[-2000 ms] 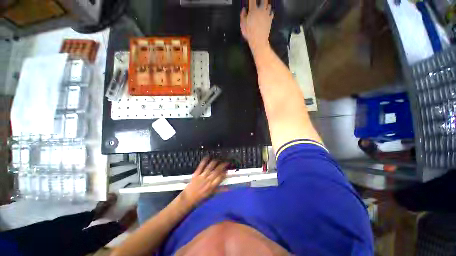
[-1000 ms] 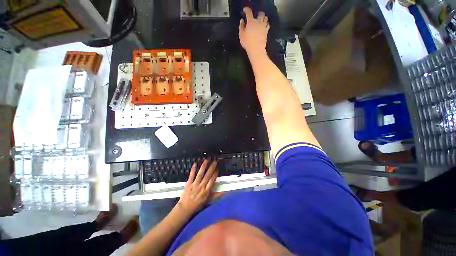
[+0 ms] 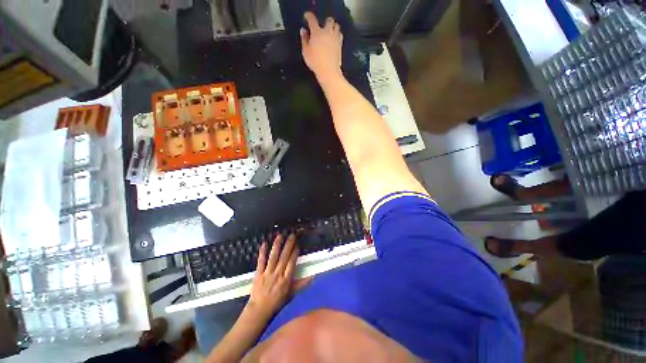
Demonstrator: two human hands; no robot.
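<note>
My left hand [image 3: 275, 269] lies palm down on the black keyboard [image 3: 230, 259] at the near table edge, fingers apart, holding nothing. My right hand [image 3: 323, 48] is stretched far forward, palm down, low over the black table's back right part. Its thumb and fingers are spread; whether something dark lies under it cannot be told. The orange marking fixture [image 3: 241, 113] stands on the perforated plate [image 3: 258, 120], left of my right arm. Its six pockets hold pale parts or show tan insides; I cannot tell which. A white plastic housing [image 3: 216, 211] lies loose in front of the plate.
Slotted clamp bars [image 3: 270, 162] sit either side of the fixture. The laser machine [image 3: 42, 49] looms at upper left. Blister trays [image 3: 64, 273] and a white sheet [image 3: 32, 188] lie left. More trays [image 3: 602, 106] are at right, near a blue stool [image 3: 517, 138]. Another person's feet [image 3: 510, 244] show lower right.
The view has turned and shifted, so the table appears tilted. My left hand has moved a little left along the keyboard and lies flatter. My right hand stays at the back right of the table.
</note>
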